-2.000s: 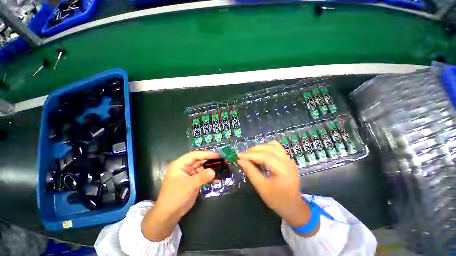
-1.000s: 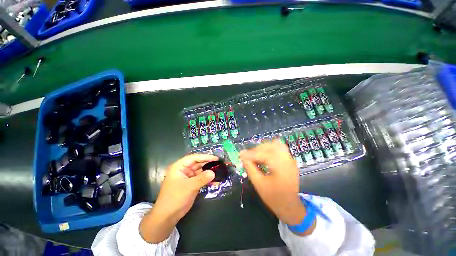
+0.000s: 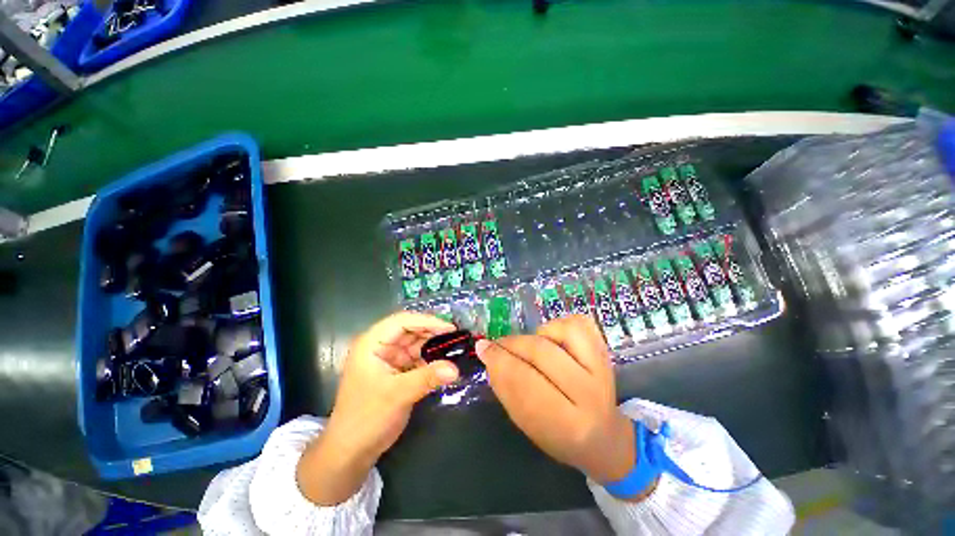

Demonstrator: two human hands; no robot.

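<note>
My left hand (image 3: 382, 372) holds a glossy black plastic housing (image 3: 448, 349) between thumb and fingers, its opening facing up. A thin red lead wire (image 3: 450, 340) shows across the opening. My right hand (image 3: 550, 387) has its fingertips pinched together at the housing's right end; what they grip is too small to tell. A green circuit board (image 3: 500, 316), plain green face up, shows just above the right fingertips over the clear blister tray (image 3: 571, 236); whether it lies there or hangs by its wires cannot be told. Other boards stand in rows in the tray.
A blue bin (image 3: 270, 314) of black housings is at left. Stacked clear blister trays (image 3: 859, 272) are at right. The green conveyor belt (image 3: 419, 89) with a white edge runs behind, carrying a few black pieces. A blue strap (image 3: 641, 461) is on my right wrist.
My right fingers have moved left and no longer visibly hold the green board, which now shows above them. The left hand still holds the housing. Pieces on the belt have shifted left.
</note>
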